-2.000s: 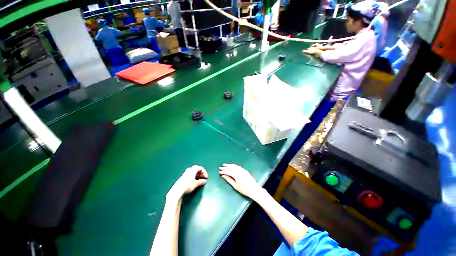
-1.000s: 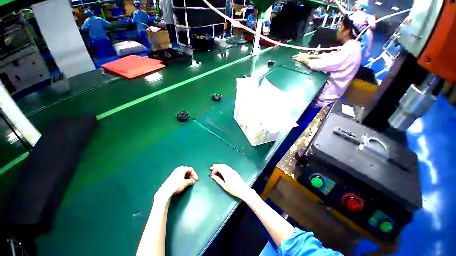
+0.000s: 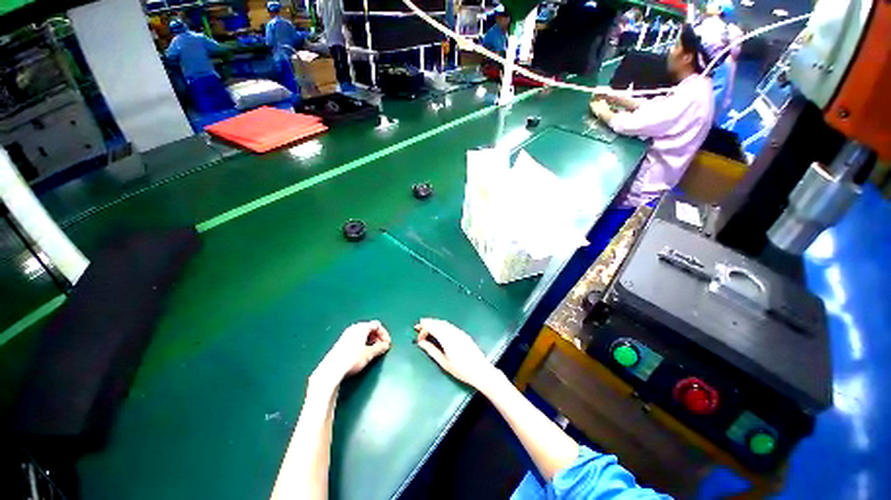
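Observation:
My left hand (image 3: 358,350) rests low over the green line table with its fingers curled. My right hand (image 3: 449,349) is just to the right of it, fingers bent and thumb near the fingertips, with a gap between the hands. A tiny dark spot shows at the right fingertips; whether either hand holds a small piece cannot be made out. One round black part (image 3: 354,229) lies on the green surface ahead of the hands. Another round black part (image 3: 422,190) lies beyond it.
An open white carton (image 3: 508,220) stands ahead right. The bench press (image 3: 723,303) with green and red buttons is at the right. A long black pad (image 3: 107,332) lies left. Red-orange sheets (image 3: 266,129) lie on the far side. A person in pink (image 3: 669,122) works beyond the carton.
The view has swung a little, shifting everything in the picture. The hands stay close together in nearly the same pose. The black parts now lie slightly nearer the carton's left than two seconds ago.

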